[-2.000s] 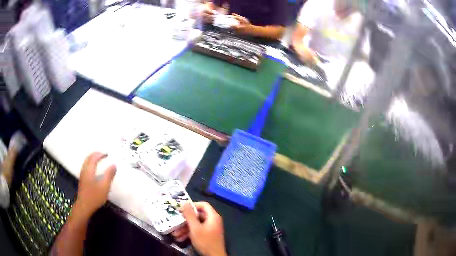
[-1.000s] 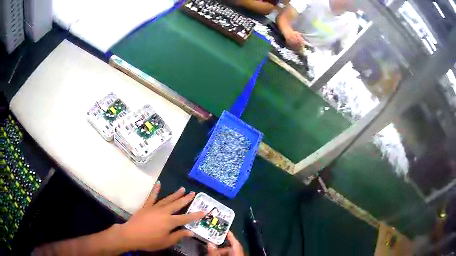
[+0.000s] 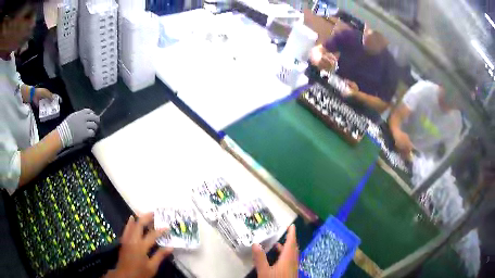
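Note:
A white housing with a green and yellow board [image 3: 178,228] is at the near left edge of the off-white sheet [image 3: 157,146]. My left hand [image 3: 142,251] has its fingertips on its left side and near corner; its underside is hidden. Another housing with a board [image 3: 216,196] lies on the sheet behind it. A stack of fitted housings [image 3: 252,222] stands at the sheet's right end. My right hand [image 3: 279,259] is just in front of this stack, fingers apart and empty, cut off by the bottom edge.
A black crate of board rows [image 3: 65,217] is at left. A blue screw bin [image 3: 327,251] is at lower right. White housing stacks [image 3: 100,49] stand at far left. A person's gloved hand [image 3: 80,127] is above the crate's far side. More people sit beyond the green belt [image 3: 304,157].
The view has swung left. The housing that both hands touched over the dark bench is now at the sheet's near edge by my left hand. My right hand has let go of it.

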